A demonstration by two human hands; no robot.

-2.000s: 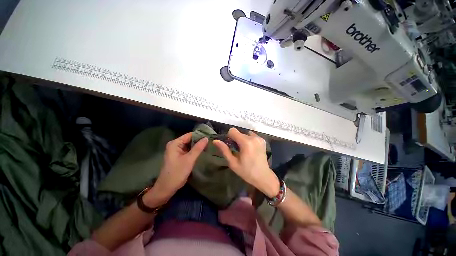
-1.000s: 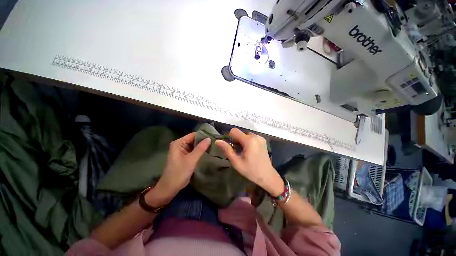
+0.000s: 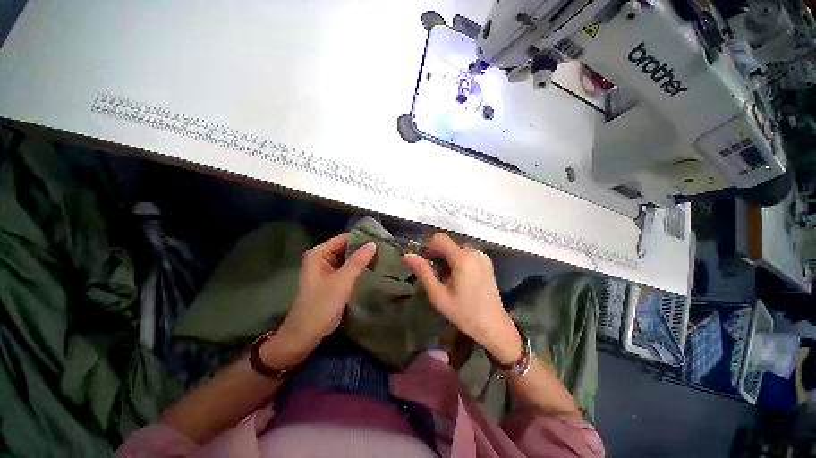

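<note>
A green fabric piece [image 3: 380, 309] lies over my lap, its upper edge raised just below the table's front edge. My left hand [image 3: 329, 284] pinches the edge between thumb and fingers. My right hand [image 3: 458, 279] has thumb and forefinger close together at the same edge, a little to the right. A tiny light or shiny spot shows at the right fingertips; I cannot tell what it is. The fingers hide part of the edge.
The white table [image 3: 224, 80] carries a printed ruler [image 3: 242, 143] along its front. The white brother sewing machine [image 3: 644, 98] stands at the upper right, its needle area lit. More green cloth [image 3: 63, 304] hangs at left. White baskets [image 3: 756, 353] with cloth stand at lower right.
My right hand has moved slightly right, away from my left hand, and more of the cloth between them shows. My left hand still pinches the edge in nearly the same place.
</note>
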